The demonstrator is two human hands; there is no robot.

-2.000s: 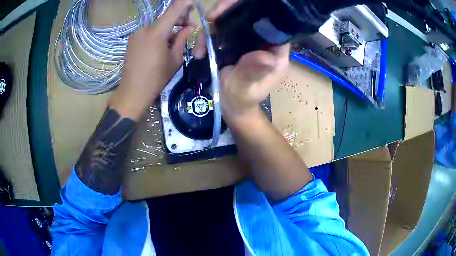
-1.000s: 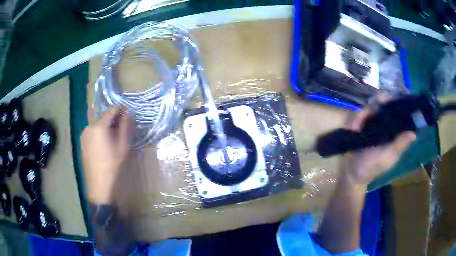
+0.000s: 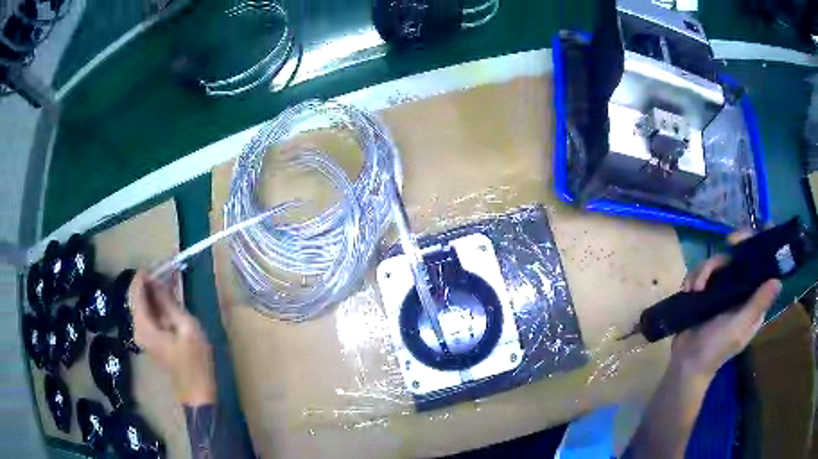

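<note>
The round black housing (image 3: 413, 324) sits in the white square jig (image 3: 504, 298) on the shiny black base plate (image 3: 561, 309). A clear cable (image 3: 408, 240) runs from the coil down over the housing. The cable coil (image 3: 269, 260) lies left of the jig. My left hand (image 3: 169, 327) is at the left, beside the black housings, with the end of a clear strand (image 3: 211, 240) at its fingertips. My right hand (image 3: 722, 318) is shut on the black electric screwdriver (image 3: 735, 278), right of the jig, its thin bit pointing left.
Several black housings (image 3: 97, 305) lie on cardboard (image 3: 143, 242) at left. A silver screw feeder (image 3: 655, 143) stands in the blue-rimmed tray (image 3: 628, 213) at back right. A cabled black unit (image 3: 408, 22) lies beyond the bench strip. A cardboard box (image 3: 789, 359) shows at lower right.
The hands have parted from over the jig. The left hand moved left, drawing out a strand end; the screwdriver moved right. The view has shifted, showing more of the waiting housings.
</note>
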